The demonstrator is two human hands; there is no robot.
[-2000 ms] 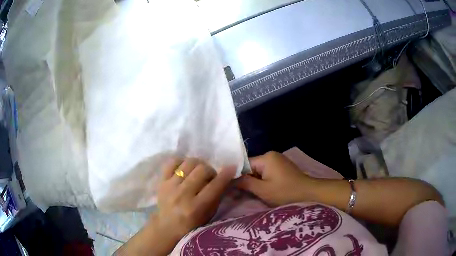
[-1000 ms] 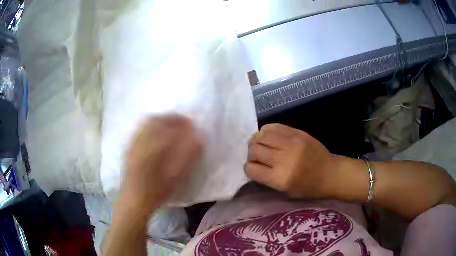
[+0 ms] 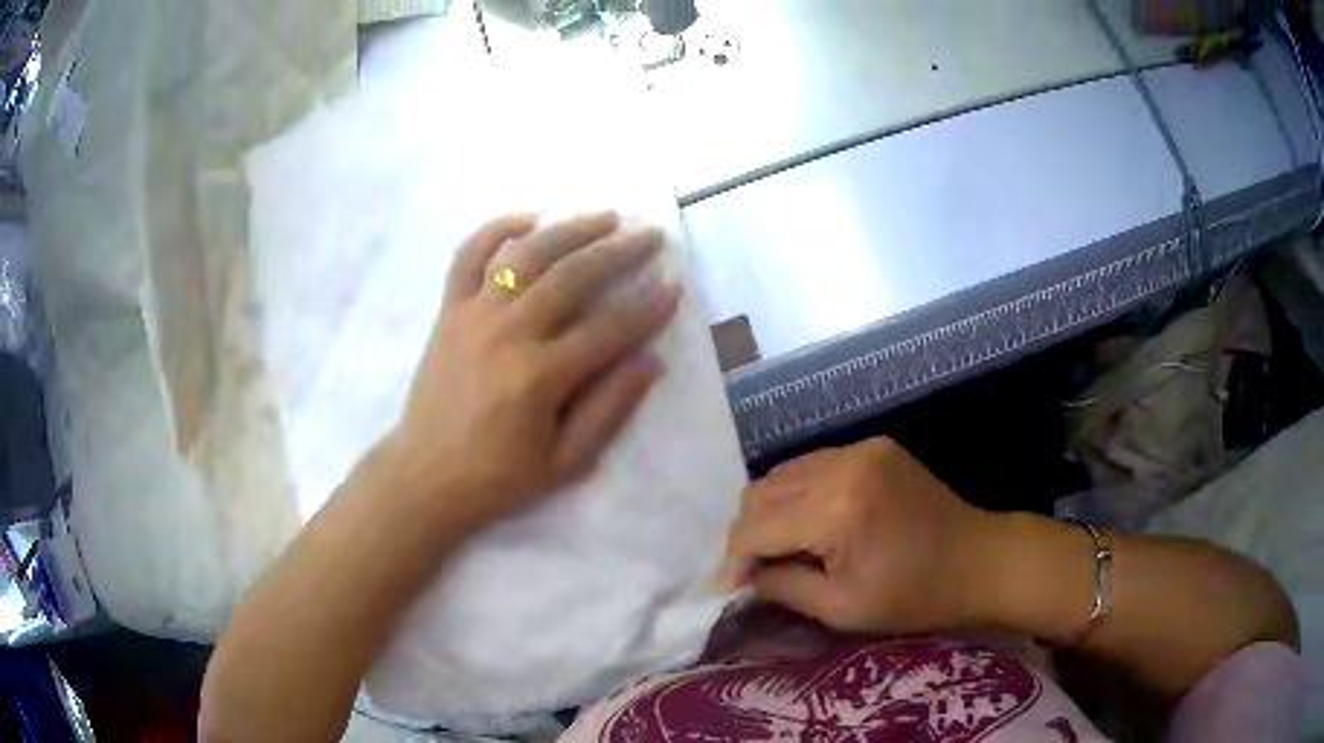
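The white cloth piece (image 3: 363,349) lies over the machine table and hangs towards my lap. My left hand (image 3: 545,349), with a yellow ring, lies flat on it, fingers slightly apart and pointing up and right. My right hand (image 3: 857,537) is curled at the piece's lower right edge and grips it; its fingertips are partly hidden. The beige cloth (image 3: 116,349) lies to the left of and beneath the white piece. The needle area (image 3: 661,44) shows at the top under a bright glare.
The table front (image 3: 871,232) bears a grey ruled tape (image 3: 944,341) and a small brown patch (image 3: 736,343). A cord crosses the table at the right. Beige cloth (image 3: 1162,407) is bunched at the lower right. Small dark and orange items lie at the top right.
My left hand has moved up from the lower edge and now lies flat on the white piece. The needle area has come into view. The piece's lower edge is more rumpled by my right hand.
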